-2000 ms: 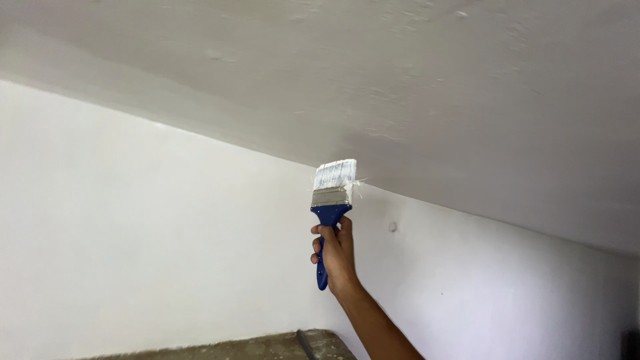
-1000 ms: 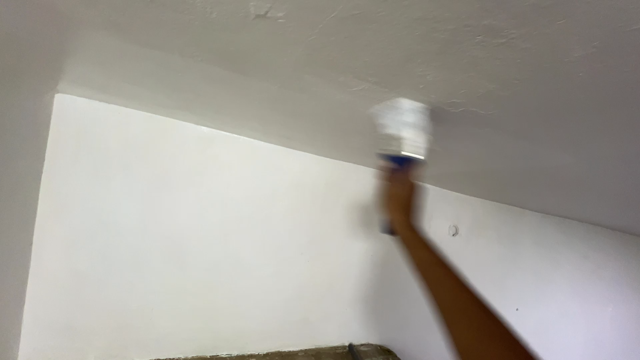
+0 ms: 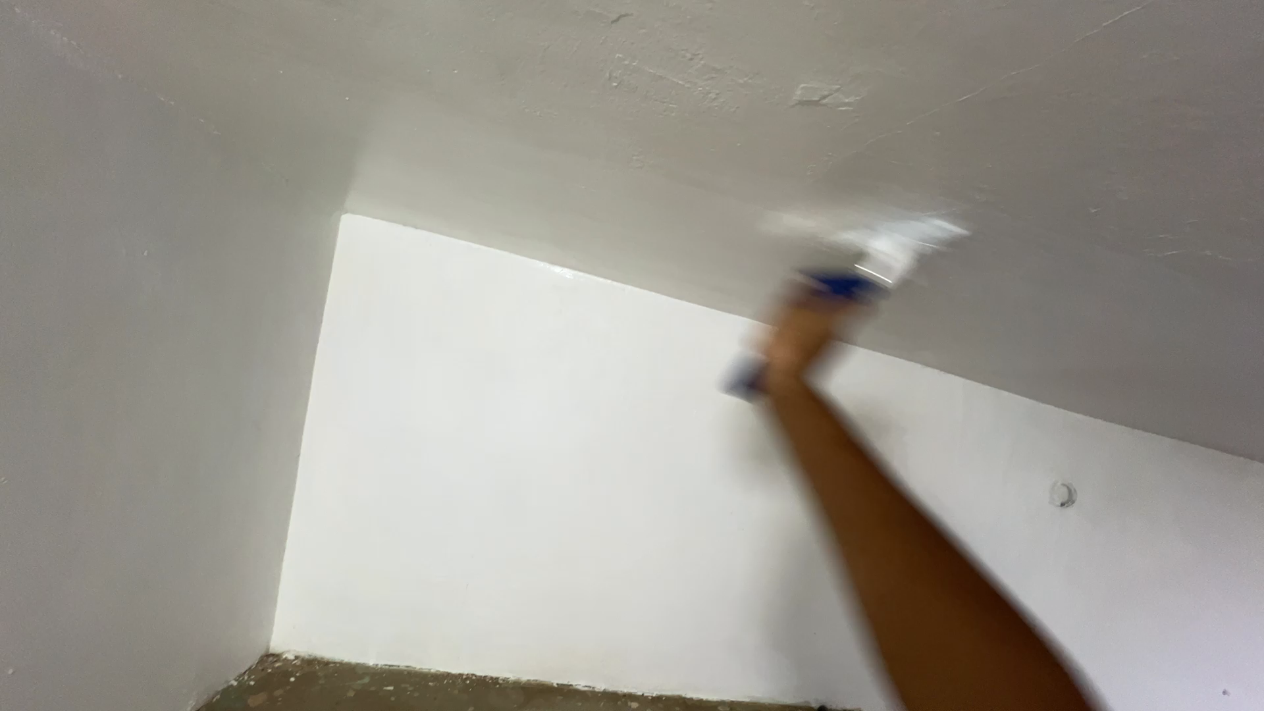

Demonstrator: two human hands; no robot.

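A blurred arm reaches up from the lower right, and my right hand [image 3: 802,341] is closed around the blue handle of a flat paintbrush [image 3: 889,247]. White paint covers the brush's bristles, which are smeared by motion against or just under the grey-white ceiling [image 3: 592,128]; whether they touch it cannot be told. The handle's end sticks out below the hand, in front of the white wall [image 3: 513,444]. My left hand is out of view.
A grey side wall [image 3: 148,395] stands at the left and meets the white wall at a corner. A small round fitting [image 3: 1063,494] is on the white wall at right. Along the bottom runs a brown, paint-spotted surface [image 3: 395,686]. The ceiling has rough, raised patches.
The brush, upright and fairly still two seconds ago, is now blurred and tilted, higher against the ceiling. My right hand still holds it. The view has swung left, showing more of the side wall.
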